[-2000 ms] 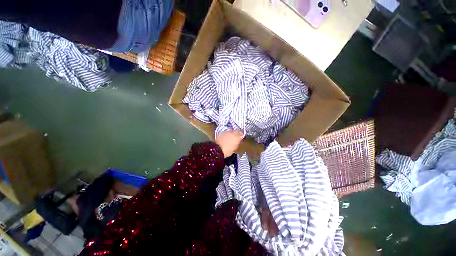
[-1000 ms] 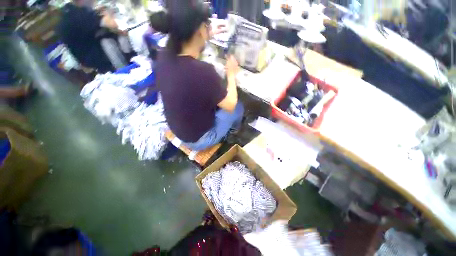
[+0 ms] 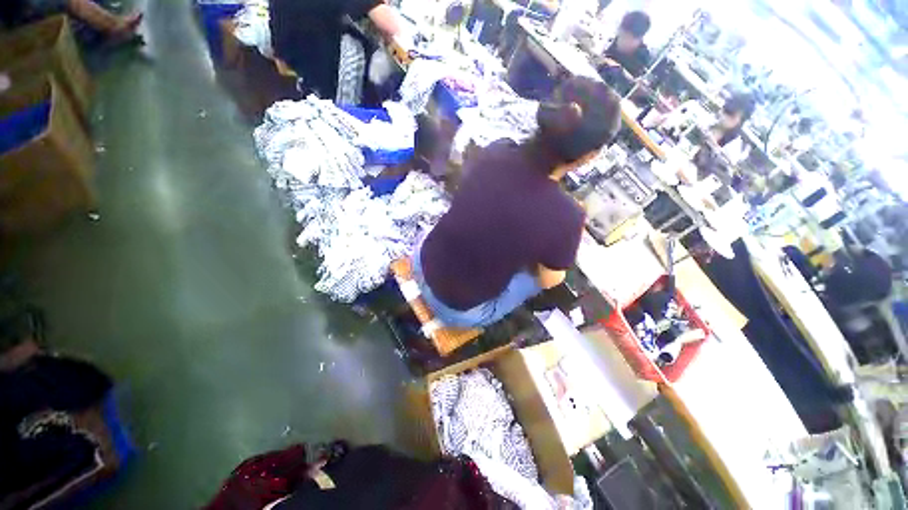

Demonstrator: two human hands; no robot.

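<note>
An open cardboard box (image 3: pixel 533 408) stands at the bottom centre with striped garment pieces (image 3: pixel 483 418) in it. More striped cloth (image 3: pixel 523 488) lies beside my dark red sequined sleeve at the bottom edge and overlaps the box's near side. My sleeves show at the bottom edge. Neither of my hands can be made out; they are cut off or hidden below the picture. The view is somewhat blurred.
A seated person (image 3: pixel 508 224) in a dark top is just beyond the box. Striped heaps (image 3: pixel 319 169) lie left of them. A red basket (image 3: pixel 662 329) stands on the table at right. Cardboard boxes (image 3: pixel 45 149) stand at far left. Green floor (image 3: pixel 199 299) runs between.
The view has lifted and turned from the box to the wider room. The box now sits low in the picture. My left hand, earlier gripping striped cloth at the box, is out of sight.
</note>
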